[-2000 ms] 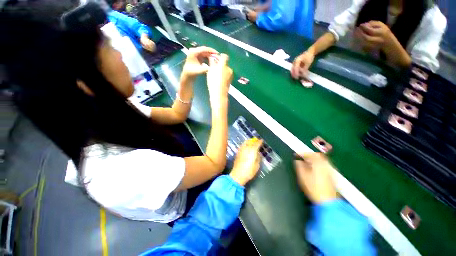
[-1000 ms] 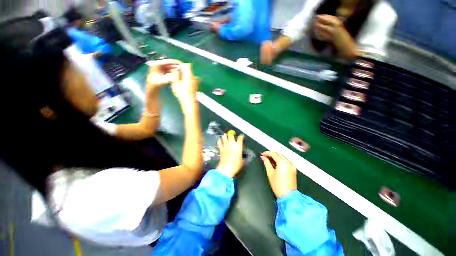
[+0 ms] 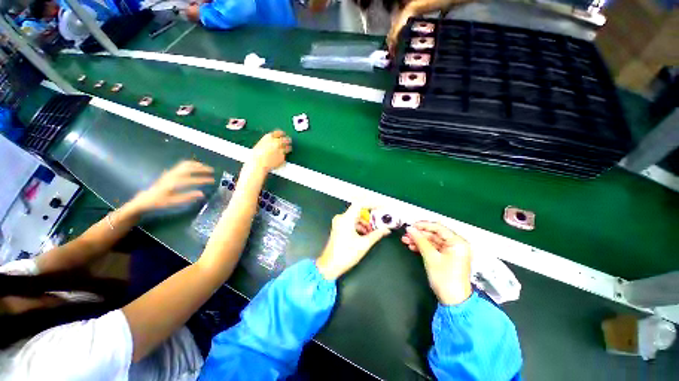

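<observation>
My left hand point(image 3: 353, 237), with a yellow finger cot point(image 3: 365, 216), holds a small pale housing point(image 3: 387, 219) with a dark round centre over the white rail. My right hand point(image 3: 439, 251) pinches a tiny dark part point(image 3: 404, 226) at the housing's right side. Whether the part touches the housing is too small to tell. The clear sheet with black dots point(image 3: 272, 208) lies on the bench left of my hands, partly behind the neighbour's arm.
The green belt point(image 3: 335, 160) carries several housings, one at right point(image 3: 519, 217). A stack of black trays point(image 3: 514, 97) stands across it. A crumpled wipe point(image 3: 495, 278) and small cardboard box point(image 3: 622, 335) lie right. The neighbour's arm point(image 3: 223, 238) reaches to the rail.
My left hand has left the clear sheet and now holds a housing beside my right hand. The view has turned right. The neighbour's hands have parted and one has lowered to the rail.
</observation>
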